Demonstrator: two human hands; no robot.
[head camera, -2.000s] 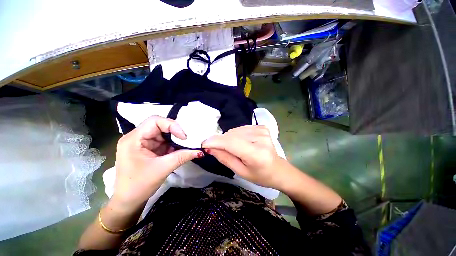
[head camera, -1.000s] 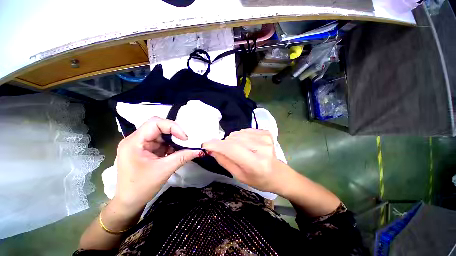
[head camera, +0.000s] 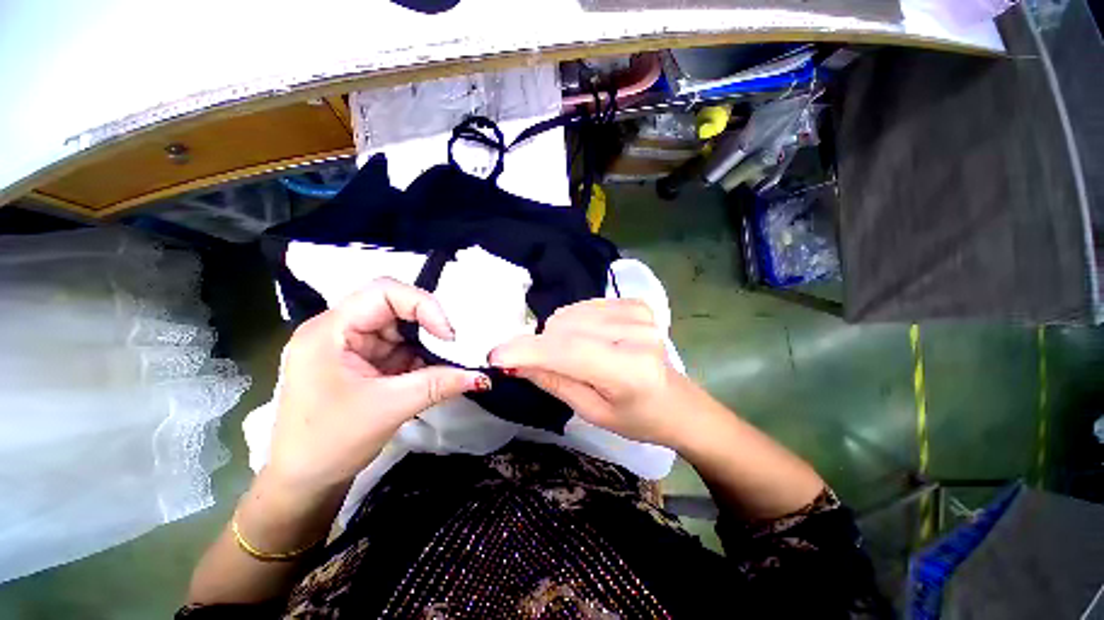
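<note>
A black garment (head camera: 484, 208) lies over a white lap cloth (head camera: 648, 454) in front of me, with a rounded white cup lining (head camera: 482, 297) in its middle. My left hand (head camera: 351, 375) pinches the black edge at the cup's lower left, thumb and forefinger around the rim. My right hand (head camera: 599, 369) pinches the same edge just to the right, its fingertips close to my left thumb. No needle or thread can be made out. A thin black strap loop (head camera: 476, 148) lies at the garment's top.
A white tabletop (head camera: 279, 49) with a wooden drawer (head camera: 206, 158) curves across the front. White lace-edged fabric (head camera: 103, 388) hangs at left. A grey fabric bin (head camera: 962, 188) stands at right, beside a blue crate (head camera: 799, 242). Another blue-edged bin is at lower right.
The fingertips of both hands have moved slightly apart at the black edge. The garment has shifted a little; both hands keep their hold.
</note>
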